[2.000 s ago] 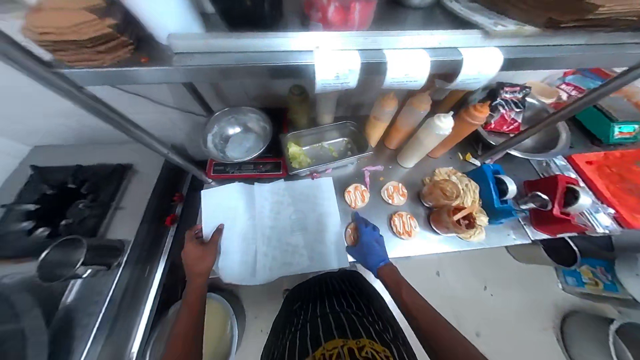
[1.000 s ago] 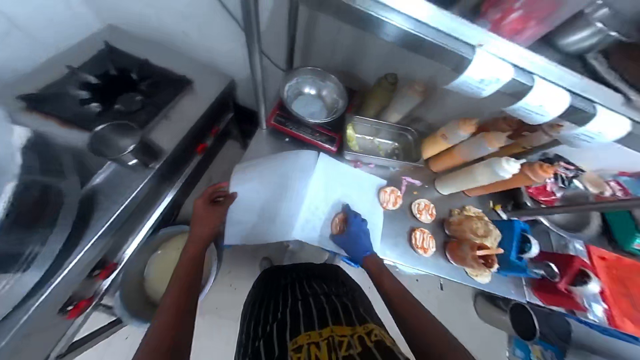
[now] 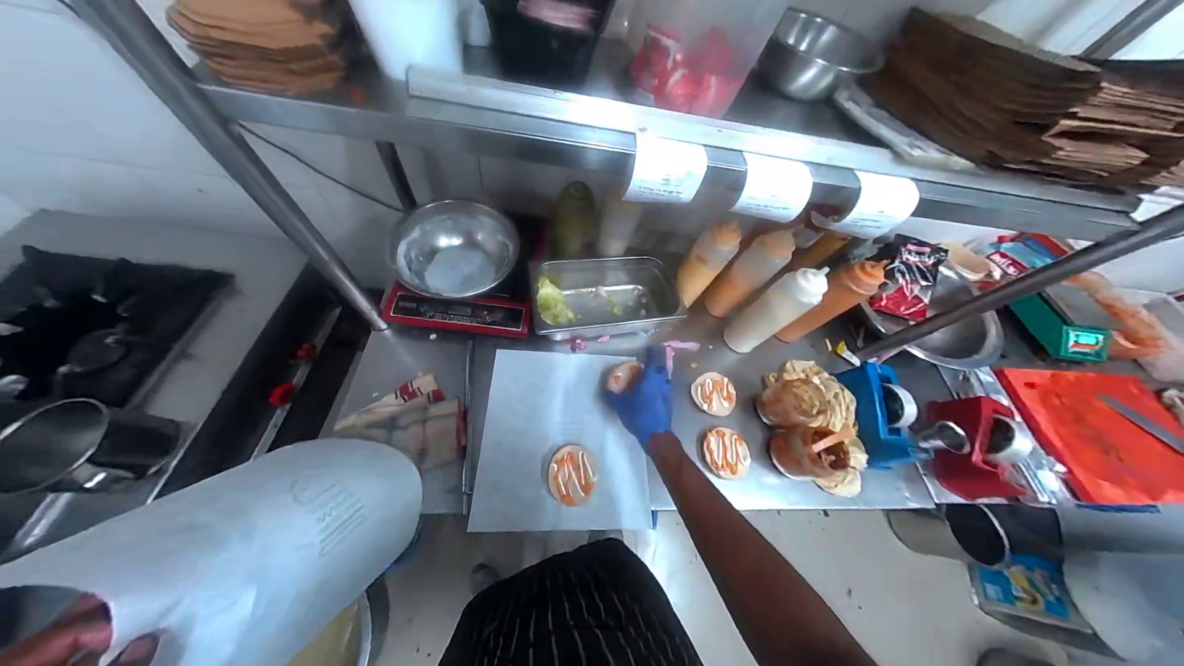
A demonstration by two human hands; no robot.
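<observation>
My left hand (image 3: 79, 638), at the bottom left, grips a curled sheet of white printed paper (image 3: 305, 527). A blue glove covers my right hand (image 3: 647, 398), whose fingers are around a round bun half (image 3: 623, 376) at the upper right of a flat white paper sheet (image 3: 527, 416). Lower on that sheet lies a bun half with orange sauce stripes (image 3: 572, 474). Two more sauced halves, one above (image 3: 713, 394) and one below (image 3: 726, 452), rest on the steel counter right of my glove. Beside them stand two filled, paper-wrapped items (image 3: 807, 396).
Behind the sheet are a steel bowl (image 3: 455, 250) on a red scale (image 3: 458, 312), a steel tray with lettuce (image 3: 606, 328) and squeeze bottles (image 3: 775, 310). A shelf edge (image 3: 573, 125) crosses above. A folded cloth (image 3: 407, 425) lies left, a knife (image 3: 1142, 425) on a red board (image 3: 1073, 435) right.
My left hand has moved left with a curled paper sheet, leaving a flat one on the counter. Two bun halves are now on the flat sheet, one under my right hand. The view has turned.
</observation>
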